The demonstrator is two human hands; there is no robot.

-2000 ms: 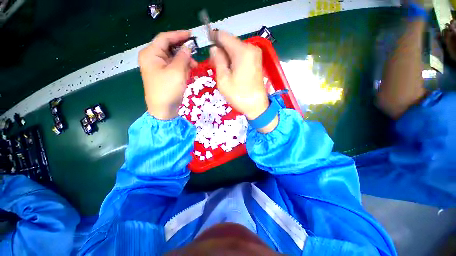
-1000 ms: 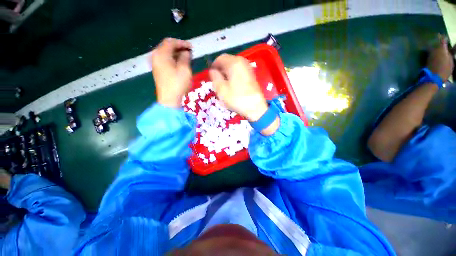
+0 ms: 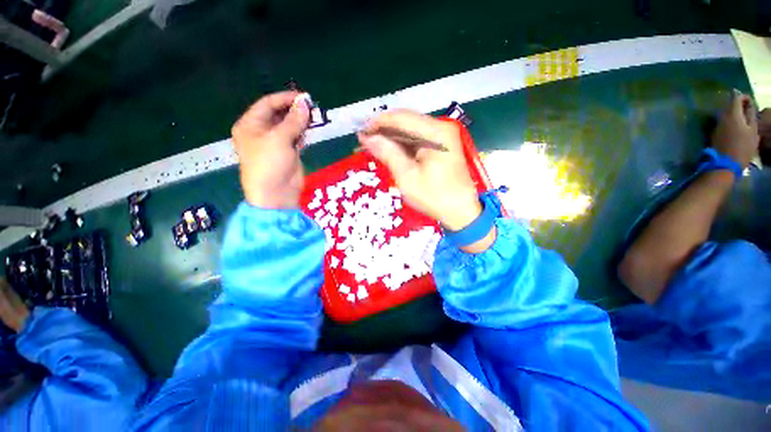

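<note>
My left hand (image 3: pixel 272 150) holds a small black electronic module (image 3: pixel 316 115) with a shiny part between thumb and fingers, above the white edge strip. My right hand (image 3: pixel 427 164), with a blue wrist strap (image 3: pixel 478 228), is pinched on thin tweezers (image 3: pixel 414 137) over the red tray. Something small and whitish shows at its fingertips, too blurred to name. The red parts tray (image 3: pixel 348 307) holds a loose heap of tiny white pads (image 3: pixel 369 228). The hands are apart, a short gap between them.
Black modules lie on the green surface at left (image 3: pixel 194 226) and behind the tray's far corner (image 3: pixel 457 112). A black component tray (image 3: pixel 63 274) is at far left beside a neighbour's sleeve (image 3: pixel 76 354). Another person's forearm (image 3: pixel 680 224) rests at right. A white curved strip (image 3: pixel 186 159) crosses behind.
The view has shifted, so the bench things sit lower in the picture. The module in my left hand now shows clearly. The neighbour's arm at right has moved outward since the earliest frame.
</note>
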